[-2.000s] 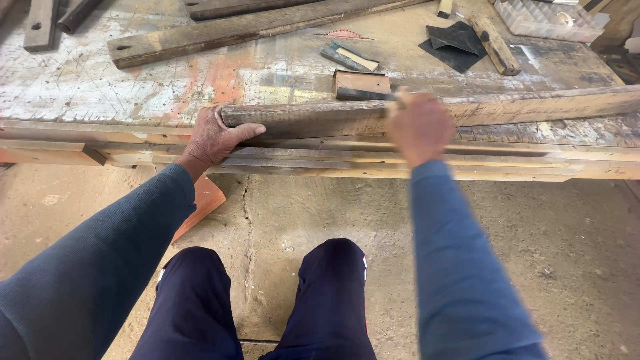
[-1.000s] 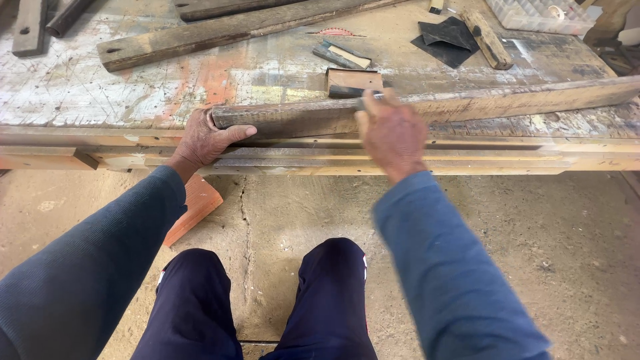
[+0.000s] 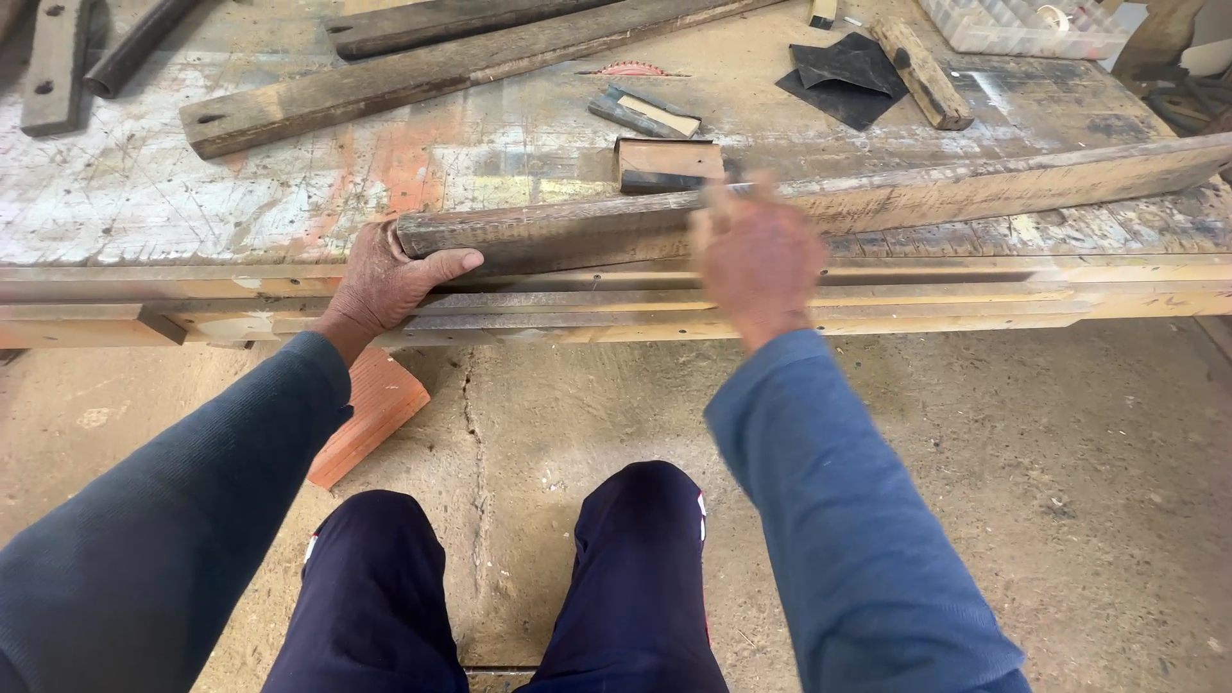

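Note:
A long weathered wooden beam (image 3: 577,231) lies along the front of the workbench (image 3: 289,183), running up to the right edge of the view. My left hand (image 3: 390,274) grips its left end, the thumb on the near face. Blurred by motion, my right hand (image 3: 760,250) is at the middle of the beam, its fingers closed around something small on the upper edge that cannot be made out. Just behind the beam lies a block wrapped in sandpaper (image 3: 669,164). A smaller block with a pale strip (image 3: 645,111) rests beyond it.
Further wooden beams (image 3: 337,96) and a dark tube (image 3: 140,48) lie at the back left. Black sandpaper sheets (image 3: 845,79), a wood offcut (image 3: 921,75) and a clear plastic organizer box (image 3: 1025,27) are at the back right. A red saw blade (image 3: 630,69) protrudes from the bench. A brick (image 3: 371,414) lies below.
My right hand has shifted along the beam, left between the two earlier frames and a little right since. My left hand stays on the beam's left end.

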